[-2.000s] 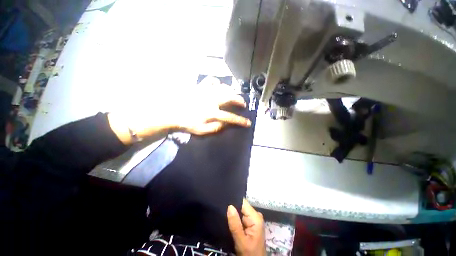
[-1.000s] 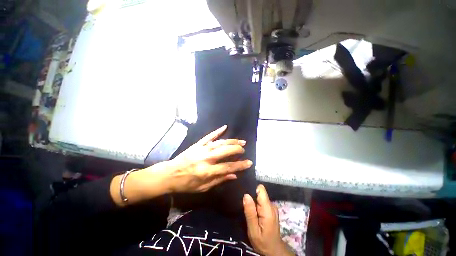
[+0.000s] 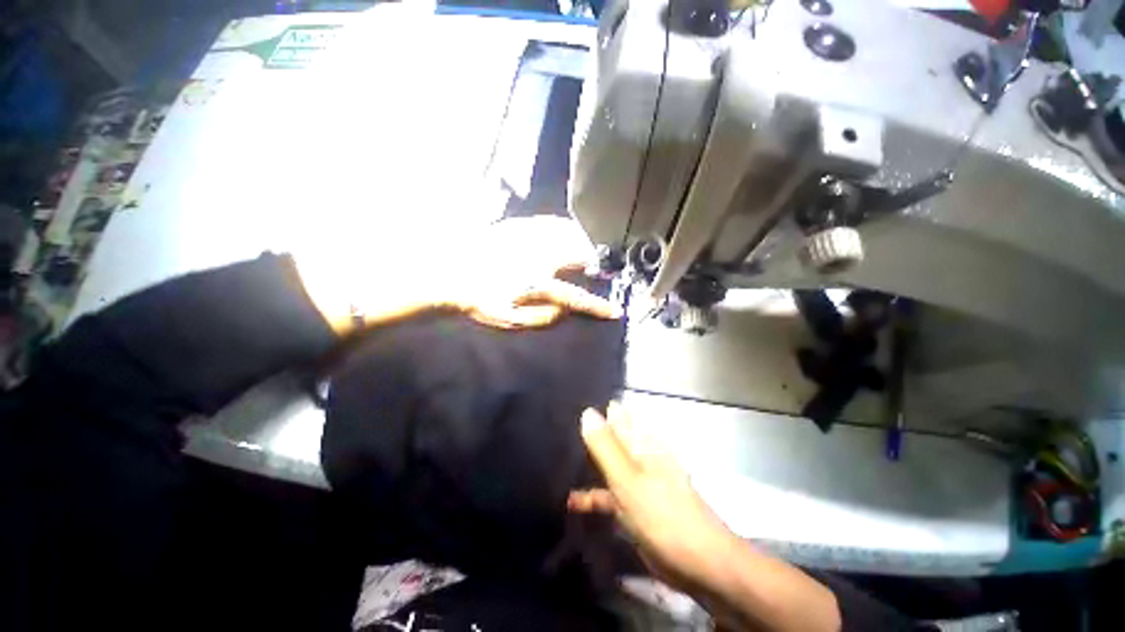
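A black fabric panel (image 3: 469, 420) lies on the white table in front of the machine and hangs over its near edge. Its right edge runs up to the presser foot (image 3: 627, 296). My left hand (image 3: 531, 290) lies flat on the panel just left of the presser foot, fingers a little apart, overexposed by the lamp. My right hand (image 3: 648, 488) is at the panel's right edge nearer my lap; its thumb and fingers are at the cloth, and some fingers are hidden. Part of the piece with a grey-white band (image 3: 552, 136) lies behind the left hand.
The off-white sewing machine head (image 3: 765, 161) stands at the upper right. Black cloth scraps (image 3: 841, 370) and a blue-tipped pen-like tool (image 3: 897, 395) lie on the bed under its arm. A small parts tray with coloured coils (image 3: 1061, 494) is at the table's right end.
My left hand has moved up the cloth to beside the presser foot. My right hand has moved up and reaches in from the right. The banded part now shows farther back, and the view has shifted.
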